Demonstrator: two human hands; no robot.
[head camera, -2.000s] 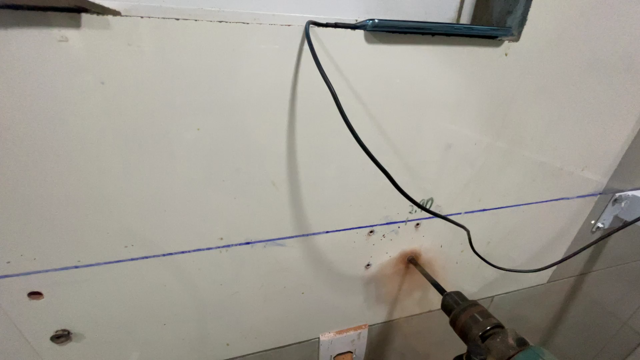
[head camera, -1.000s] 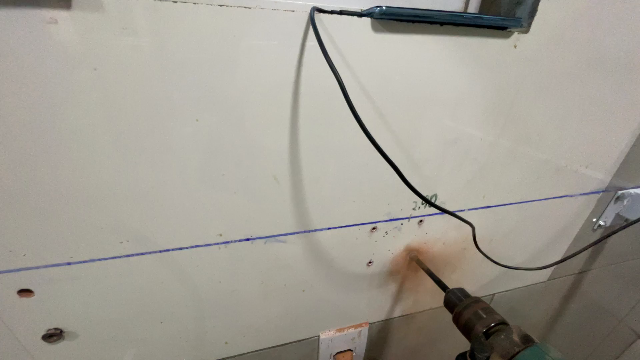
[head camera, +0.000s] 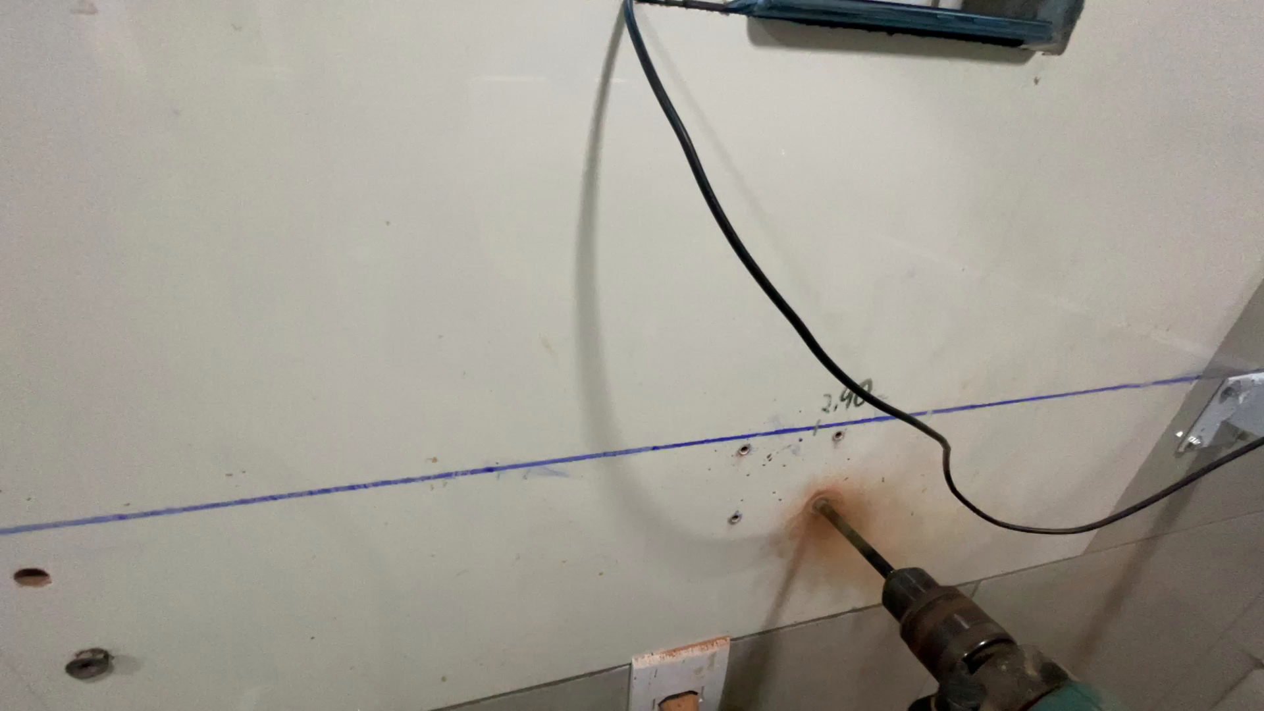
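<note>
A rotary hammer drill (head camera: 973, 637) with a dark chuck and a green body enters the head view from the lower right. Its masonry drill bit (head camera: 857, 539) has its tip at a hole in the light wall panel (head camera: 395, 296), below a blue line (head camera: 553, 461). Reddish dust (head camera: 849, 499) surrounds the tip. Three small holes, one of them a hole (head camera: 735, 517), lie up and to the left of the bit. Neither my left hand nor my right hand shows; whatever holds the drill is outside the picture.
A black cable (head camera: 746, 259) hangs from the dark blue edge piece (head camera: 889, 20) of an opening and runs off right. A white metal bracket (head camera: 1224, 410) is at the right. An electrical wall plate (head camera: 681, 671) sits at the bottom. A larger hole (head camera: 32, 577) and a plug (head camera: 89, 664) are lower left.
The reddish dust patch around the bit tip has spread since the first frame. The drill stays at the same spot on the wall.
</note>
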